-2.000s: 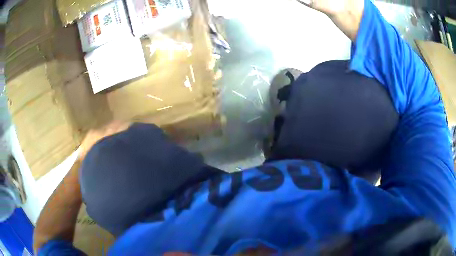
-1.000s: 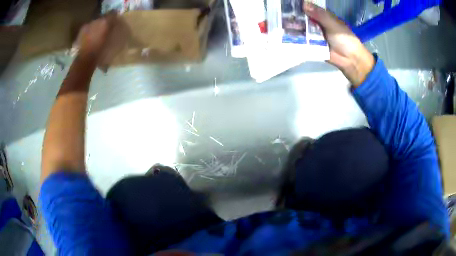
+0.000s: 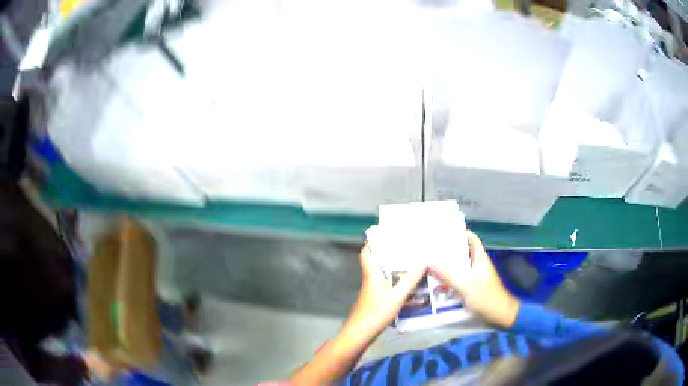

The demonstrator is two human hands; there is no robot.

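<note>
My left hand (image 3: 381, 290) and my right hand (image 3: 483, 283) hold a small stack of white pieces (image 3: 424, 240), flat boxes or sheets, between them in front of the bench edge. The thumbs lie on top and nearly meet. Below the thumbs a lower part of the stack shows dark and blue print. The far end of the stack overlaps the front edge of the green-topped bench (image 3: 603, 226) in this view. I cannot tell whether it touches. Large white boxes (image 3: 490, 188) stand in a row on the bench, washed out by glare.
At the lower left is a brown carton (image 3: 121, 294) with something green inside, blurred, and a person's hand (image 3: 102, 366) at its near end. A dark shape fills the left edge. A blue object (image 3: 539, 268) is under the bench at the right.
The view has moved from the floor and brown cartons to the bench. My left hand has left a brown carton and joined my right hand on the white stack.
</note>
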